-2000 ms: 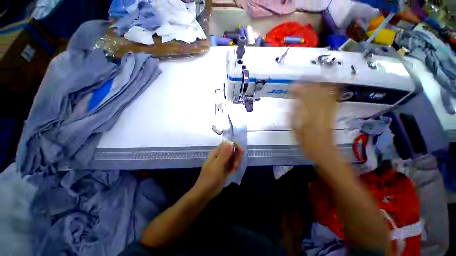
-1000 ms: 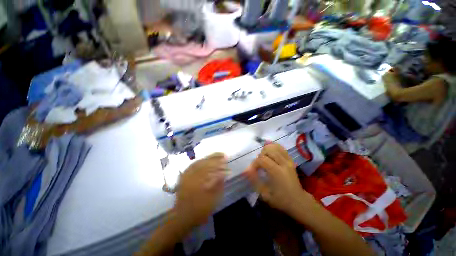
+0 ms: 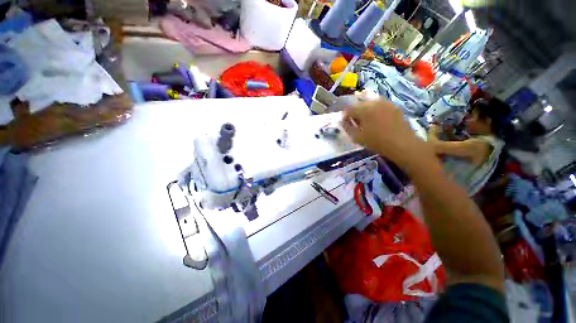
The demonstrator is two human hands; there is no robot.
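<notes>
The white sewing machine head stands on the white table. My right hand is at the top right end of the head, fingers bent at the metal thread guides there; I cannot tell whether it grips anything. My left hand is not in view. A grey-blue garment piece lies below the needle end and hangs over the table's front edge. The slide plate outline shows left of the needle. Thread snips lie right of the needle.
Red-handled scissors lie at the table's right edge, above a red bag. Pale scraps lie on brown packaging at left. Thread spools stand behind the machine. Another person sits at right.
The view has swung right. My right hand has moved from in front of the machine up to its top right end. My left hand has gone out of view. The snips now lie on the table.
</notes>
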